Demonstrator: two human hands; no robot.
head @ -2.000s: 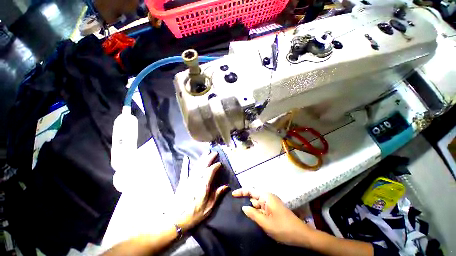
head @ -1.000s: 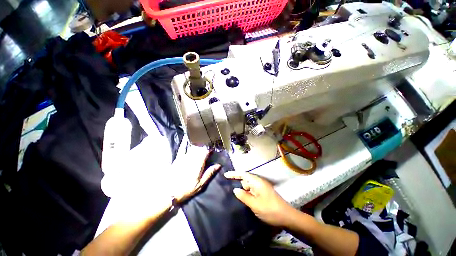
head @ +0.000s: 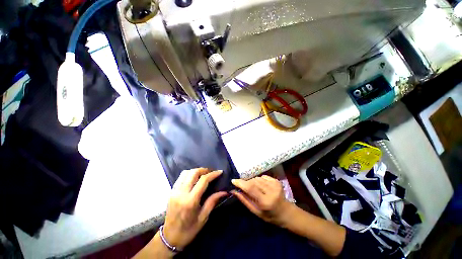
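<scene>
A shiny dark fabric panel [head: 187, 139] runs from under the needle end of the white sewing machine head [head: 283, 33] toward the table's front edge. My left hand [head: 190, 210] lies on the panel's near end, with thumb and fingers pinching its edge. My right hand [head: 263, 197] pinches the same edge just to the right, thumb against forefinger. The hands nearly touch. The presser foot area is partly hidden under the head.
Scissors with red and orange-yellow handles [head: 284, 109] lie under the machine arm. A teal control panel [head: 374, 96] is at right. A scrap bin [head: 433, 195] holds strips and a yellow packet [head: 360, 157]. A white handpiece [head: 70, 91] on a blue hose [head: 83, 23] and dark fabric [head: 43, 136] are left.
Both hands have moved from flat near the needle back to the panel's near end and now pinch its edge. The view has tilted down and closer, so the pink-red basket is out of frame.
</scene>
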